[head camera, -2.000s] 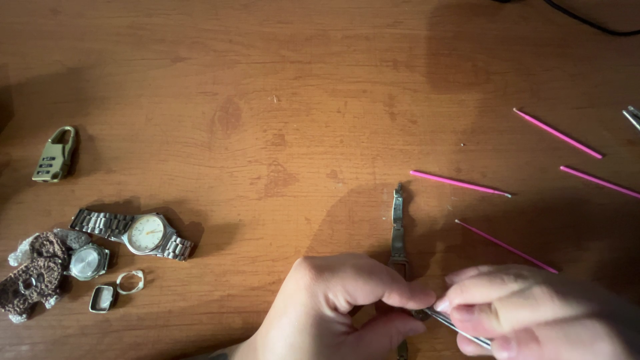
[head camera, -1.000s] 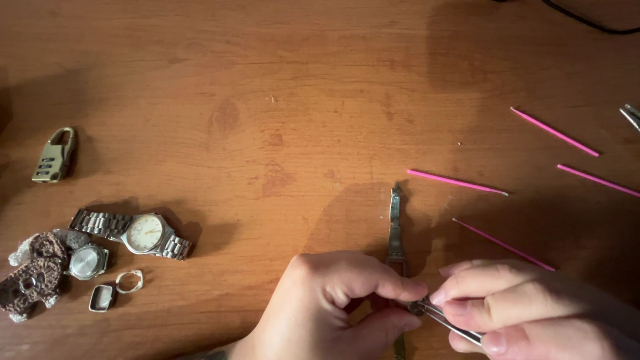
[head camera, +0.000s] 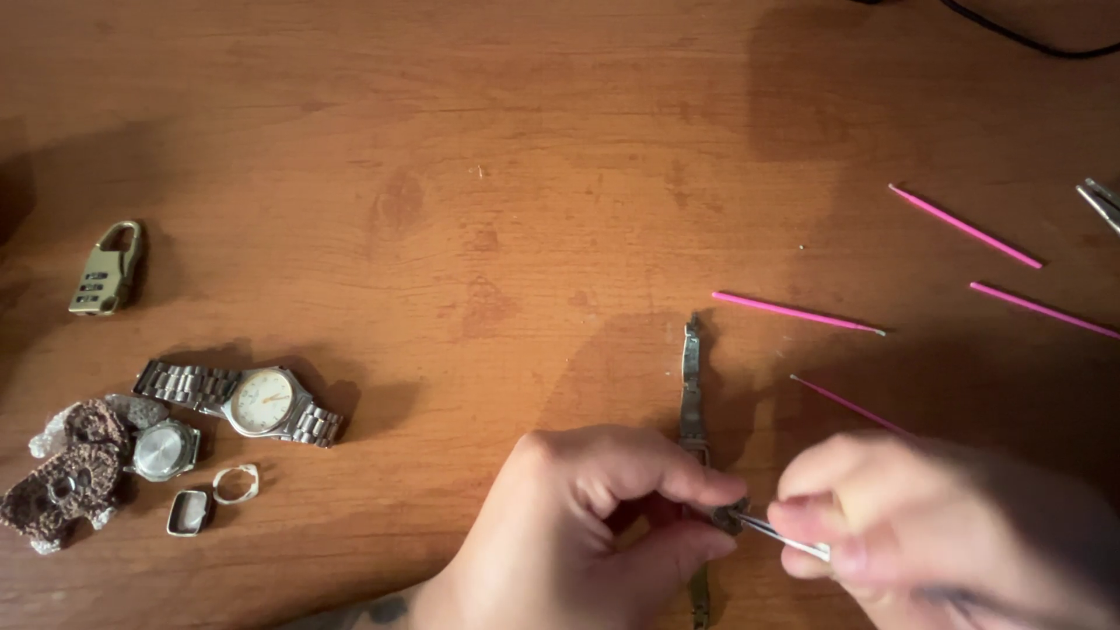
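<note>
My left hand (head camera: 595, 516) pinches a small dark metal watch part (head camera: 728, 516) between thumb and forefinger. My right hand (head camera: 910, 525), slightly blurred, grips metal tweezers (head camera: 786, 537), whose tips touch that part. Beneath the left fingers a metal watch band (head camera: 691, 385) lies lengthwise on the wooden table; its middle is partly hidden by the hand. A pink micro applicator stick (head camera: 844, 401) reaches under the right hand's shadow, and another (head camera: 796, 313) lies just above it.
More pink sticks (head camera: 967, 227) and a metal tool's tip (head camera: 1099, 205) lie at right. At left are a combination padlock (head camera: 107, 269), a wristwatch with metal bracelet (head camera: 262, 401), a round watch case (head camera: 164, 450), a square case (head camera: 188, 513), a ring-shaped frame (head camera: 236, 484) and a brown crocheted piece (head camera: 66, 481). A black cable (head camera: 1024, 42) crosses the top right.
My right hand has turned and its fingers have curled more tightly around the tweezers. My left hand keeps its pinch in nearly the same place.
</note>
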